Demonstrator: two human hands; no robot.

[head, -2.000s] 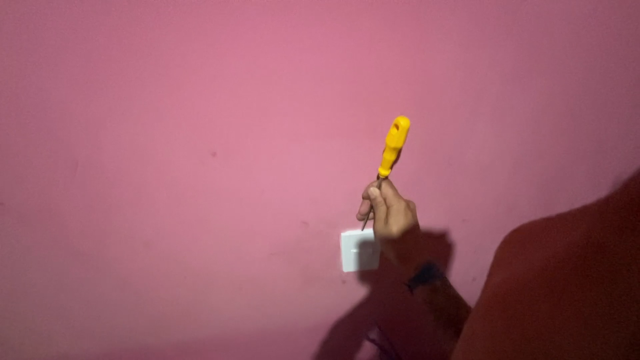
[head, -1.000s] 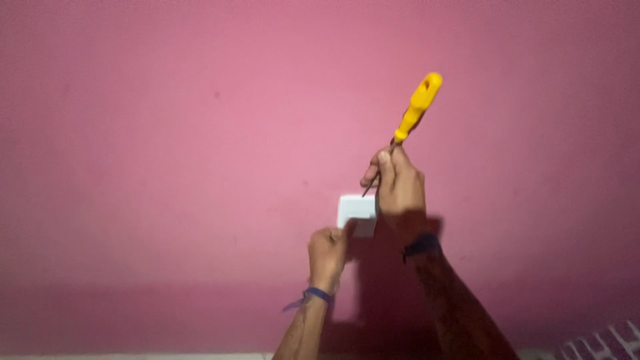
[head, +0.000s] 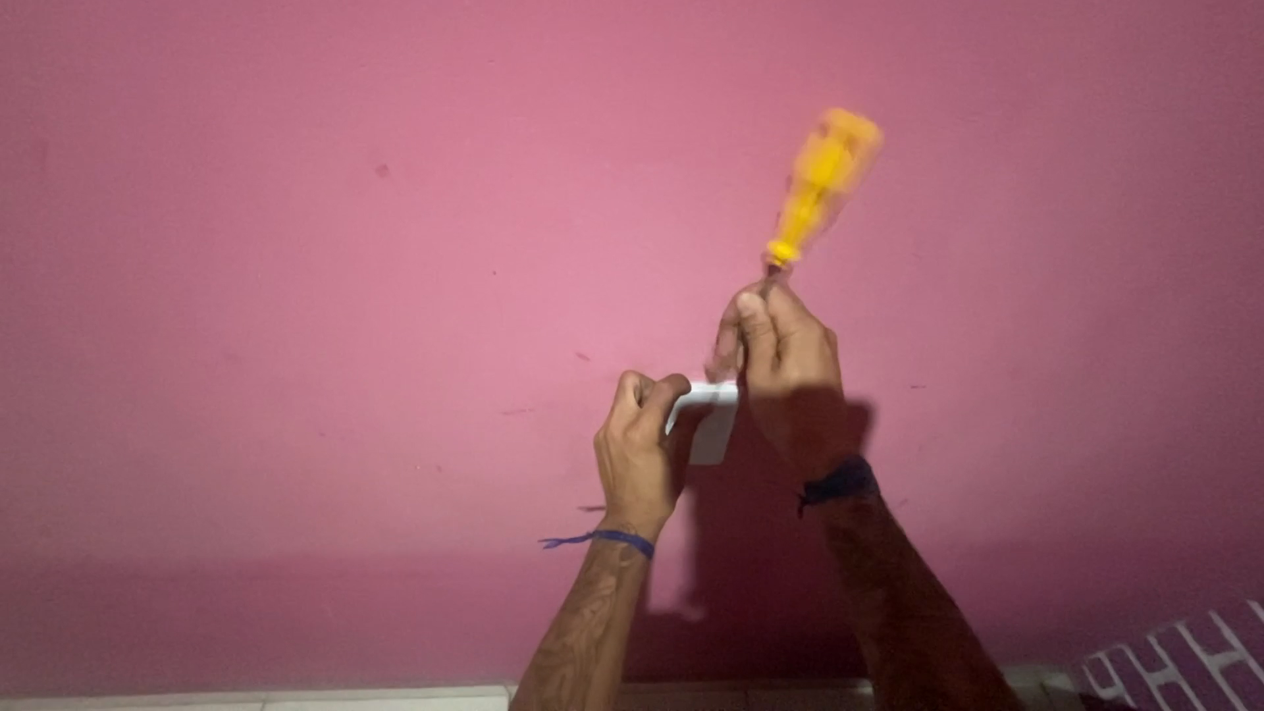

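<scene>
A white square wall plate (head: 713, 444) sits on the pink wall, partly covered by my left hand and by shadow. My left hand (head: 640, 444) is at its left side, with curled thumb and fingertips at the upper left edge; whether they grip it is unclear. Above and right of the plate, my right hand (head: 790, 365) pinches the metal shaft of a yellow-handled screwdriver (head: 825, 178) between thumb and fingers. The handle points up and to the right and is blurred. The screwdriver's tip is hidden or too blurred to make out.
The pink wall (head: 296, 296) fills most of the view and bears small marks. Pale tiles (head: 395, 699) run along the bottom edge. White slatted or grid-like bars (head: 1165, 657) show at the lower right corner. A dark shadow falls below the plate.
My left hand, out of view two seconds ago, came in at the plate's lower left and has moved up to its upper left edge. My right hand still holds the screwdriver shaft.
</scene>
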